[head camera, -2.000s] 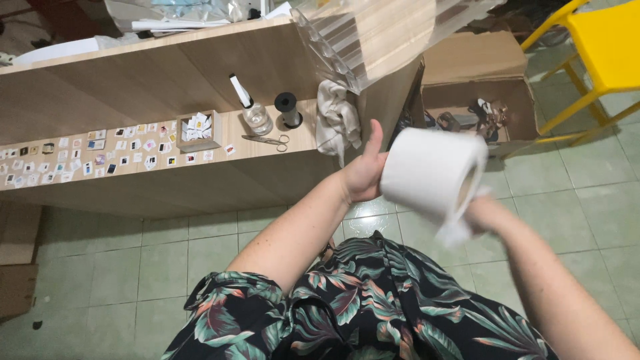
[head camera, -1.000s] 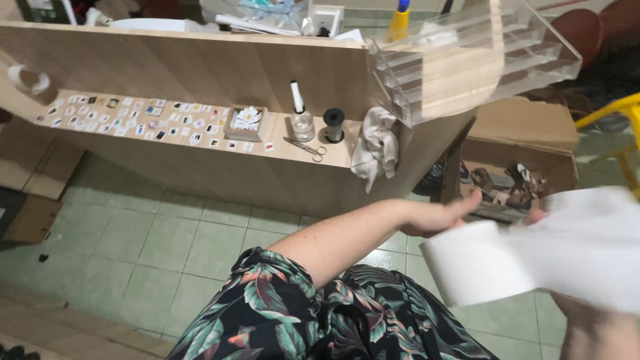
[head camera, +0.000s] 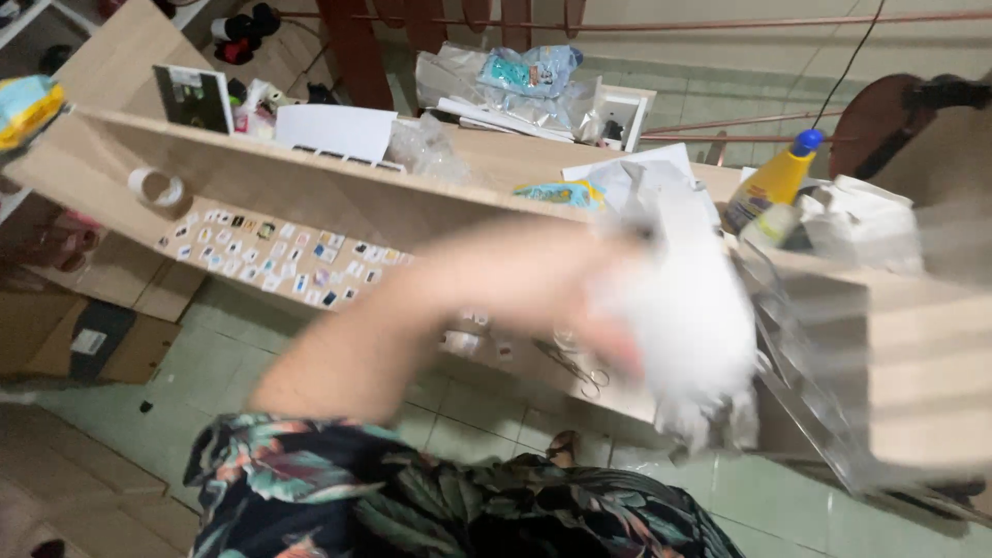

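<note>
My left hand (head camera: 612, 310), strongly blurred, reaches over the wooden desk from the left with its fingers around a bunched white paper or tissue (head camera: 686, 287). A white cloth (head camera: 725, 422) hangs over the shelf edge just below and partly merges with it in the blur. My right hand is out of view, and so is the paper roll. Scissors (head camera: 581, 370) lie on the lower shelf under my left hand. Many small picture cards (head camera: 298, 260) are spread along that shelf, partly hidden by my forearm.
A yellow bottle with a blue cap (head camera: 775, 182) stands behind, beside a crumpled white bag (head camera: 860, 225). A clear plastic rack (head camera: 806, 387) is at right. A tape roll (head camera: 159, 188) rests at the shelf's left end. White papers (head camera: 337, 132) lie on the upper surface.
My left hand has moved from beside the roll to over the desk, by the hanging cloth. My right hand and the roll have left the view. The view has swung considerably.
</note>
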